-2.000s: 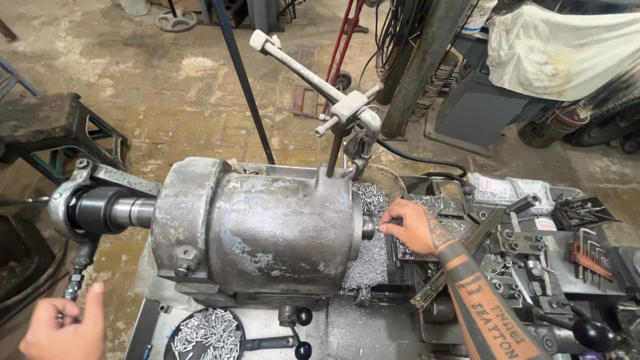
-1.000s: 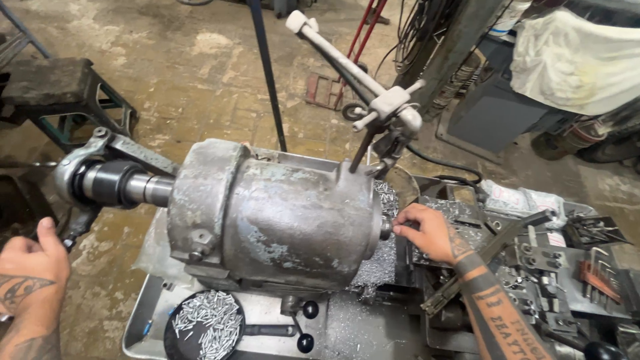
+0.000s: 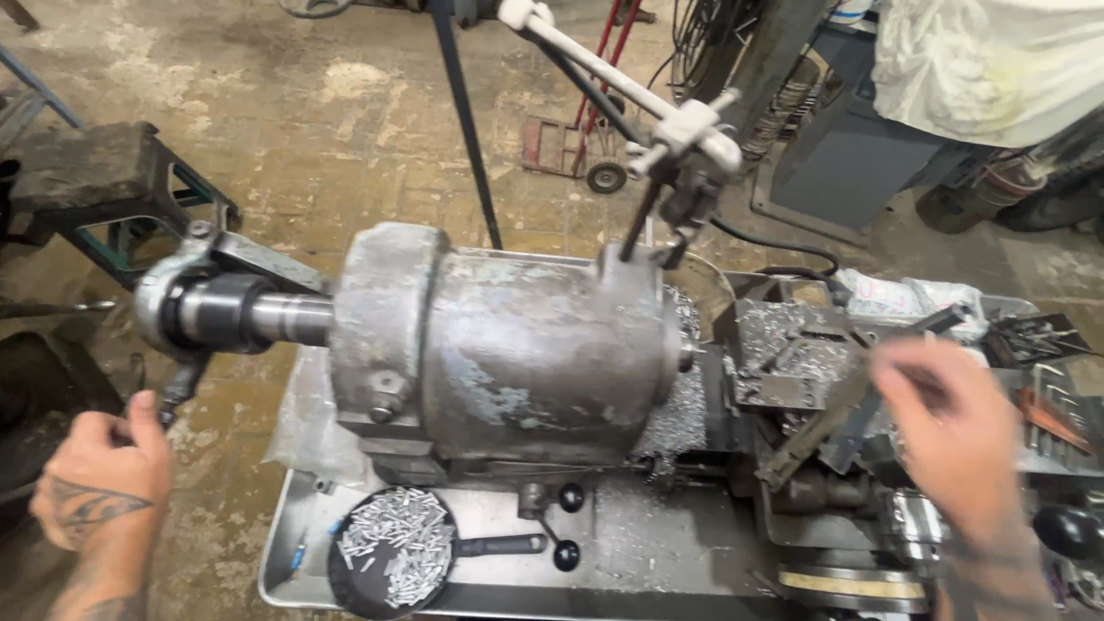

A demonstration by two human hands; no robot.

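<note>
My left hand (image 3: 108,474) is curled around the lower end of a dark metal lever (image 3: 183,384), which hangs from the collar at the left end of a lathe spindle (image 3: 293,319). The worn grey lathe headstock (image 3: 535,354) fills the middle of the view. At its right side a small spindle nose (image 3: 687,349) sticks out, with a thin bright tip. My right hand (image 3: 944,423), blurred, is right of the nose, above the tool slide (image 3: 793,354), fingers bent together; whether they hold anything cannot be told. Short cut metal pieces (image 3: 401,543) lie in a black pan (image 3: 345,569).
Metal chips (image 3: 677,423) pile below the spindle nose. A jointed pale arm (image 3: 604,69) rises above the headstock. Ball-ended levers (image 3: 567,555) jut over the metal tray (image 3: 285,552). Hex keys (image 3: 1052,392) stand at right, a worn stool (image 3: 78,172) at left.
My right hand has moved right, away from the spindle nose where its fingertips were. My left hand, with fingers apart earlier, has curled at the lever.
</note>
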